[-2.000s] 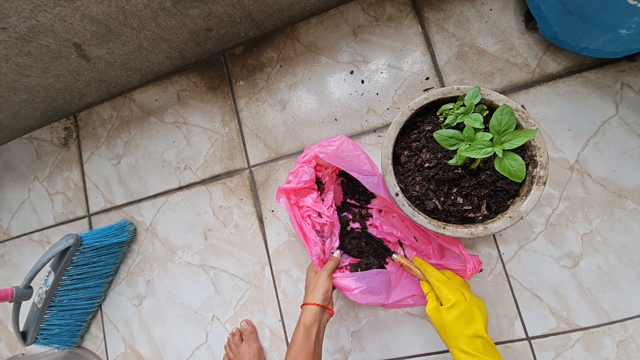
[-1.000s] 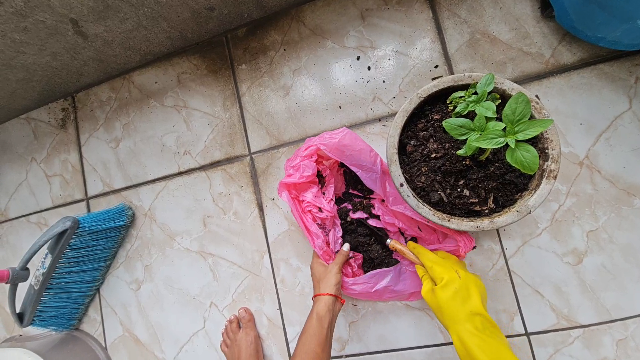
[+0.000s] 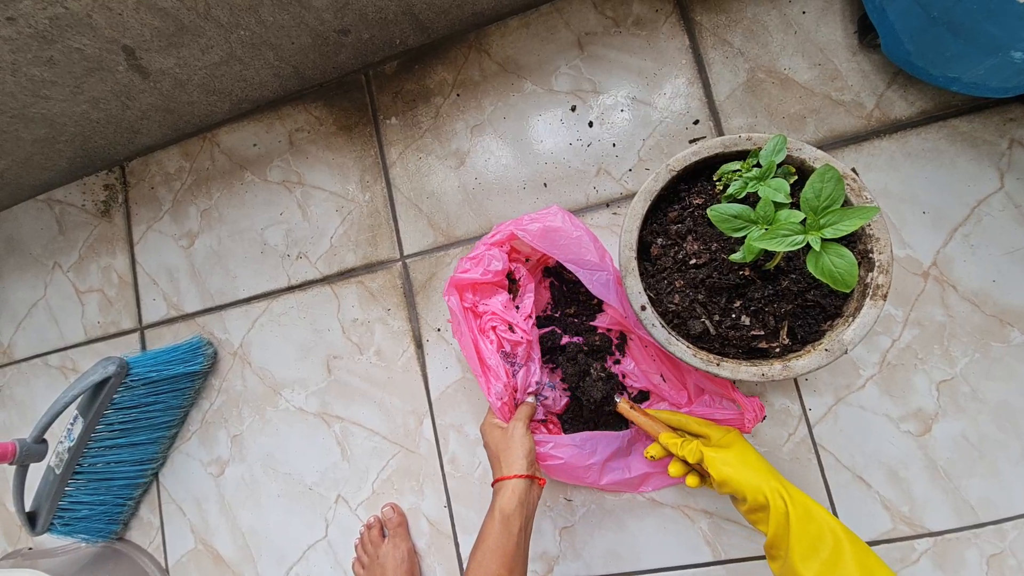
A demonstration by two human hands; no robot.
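Observation:
My bare left hand (image 3: 510, 444), with a red string bracelet at its wrist, pinches the near edge of a pink plastic bag (image 3: 500, 320). Dark soil (image 3: 592, 376) lies in the bag's mouth. In a yellow rubber glove, my right hand (image 3: 692, 452) grips the wooden handle (image 3: 646, 419) of a small tool, whose working end is hidden in the soil or too small to tell. Beside the bag, at the upper right, stands a round pot (image 3: 832, 352) of dark potting soil (image 3: 712, 300) with a green leafy plant (image 3: 780, 228) that looks like basil.
A blue-bristled broom head (image 3: 132, 440) lies at the left, above the rim of a greyish container (image 3: 88, 560). Part of a blue plastic object (image 3: 952, 48) shows at the upper right. A grey wall (image 3: 200, 64) borders the tiled floor (image 3: 280, 400). Soil crumbs dot the tiles, and a bare foot (image 3: 386, 544) is below.
Both hands stay at the bag's near side. The soil in the bag has shifted and lies differently. The view has moved slightly.

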